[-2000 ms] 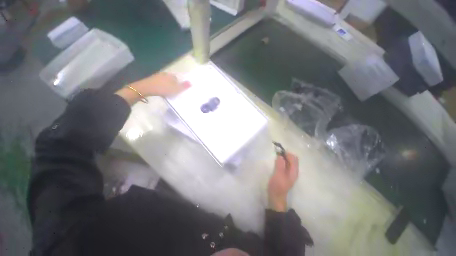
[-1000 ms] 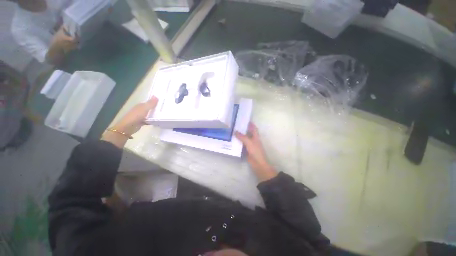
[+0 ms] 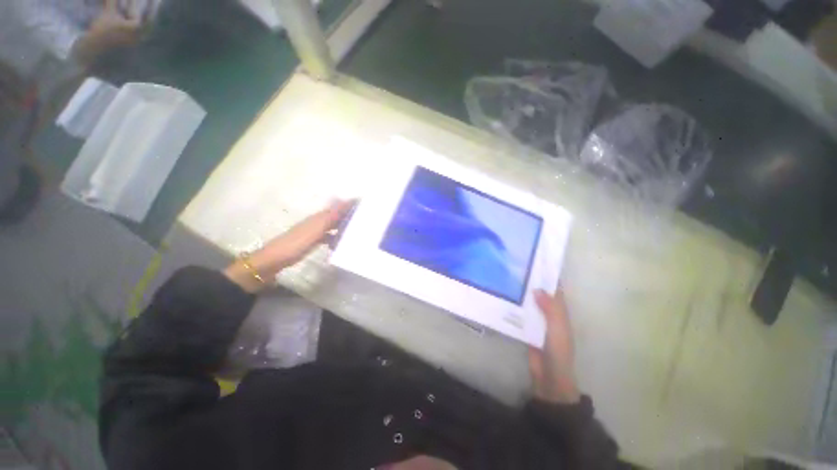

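A white tablet retail box (image 3: 365, 240) with a blue wave picture on its lid lies picture side up in front of me, tilted across the pale table. My left hand (image 3: 317, 229) holds its left end. My right hand (image 3: 555, 344) holds its lower right corner. The lid is on top; the tray with the dark accessories is hidden, and whether the lid is fully down cannot be told.
Crumpled clear bags (image 3: 647, 147) lie at the table's (image 3: 633, 358) back edge. A black phone (image 3: 773, 286) lies at the right. An open white box part (image 3: 138, 147) stands on green at the left. A pale post (image 3: 303, 37) rises behind. Another person's hand (image 3: 108, 35) shows at upper left.
The open box base with dark accessories, held above the lid, is now out of sight under the picture lid. Both hands and the box have moved right in the view.
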